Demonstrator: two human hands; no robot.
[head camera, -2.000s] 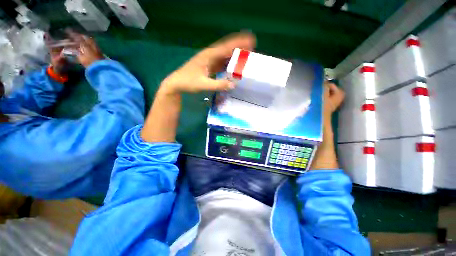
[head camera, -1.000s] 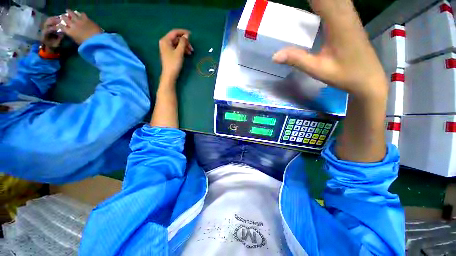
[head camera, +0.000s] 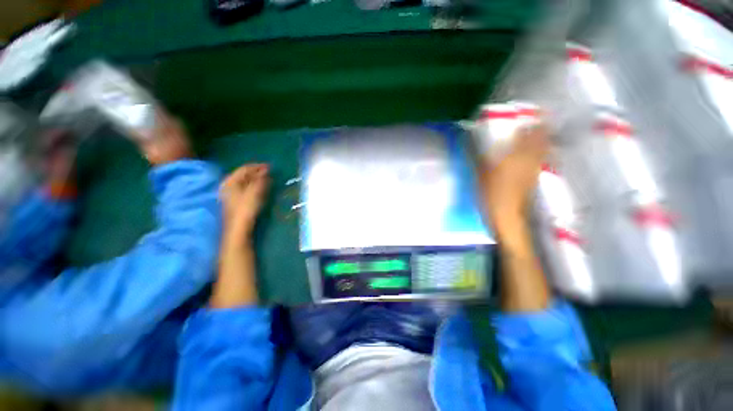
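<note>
The frame is blurred. The counting scale stands in front of me, its steel pan bare and its green digits lit. My right hand is just right of the scale, on a white carton with a red band beside the stacked boxes. Its fingers are blurred and partly cover the carton. My left hand rests on the green bench left of the scale, fingers curled, with nothing seen in it.
Rows of white boxes with red marks stand on the right. On the left a co-worker in blue sleeves handles a white box. Dark objects lie on the shelf beyond the bench.
The carton has left the scale pan and is now to its right with my right hand. My left hand stays on the bench. The co-worker now has a white box raised. The view has shifted.
</note>
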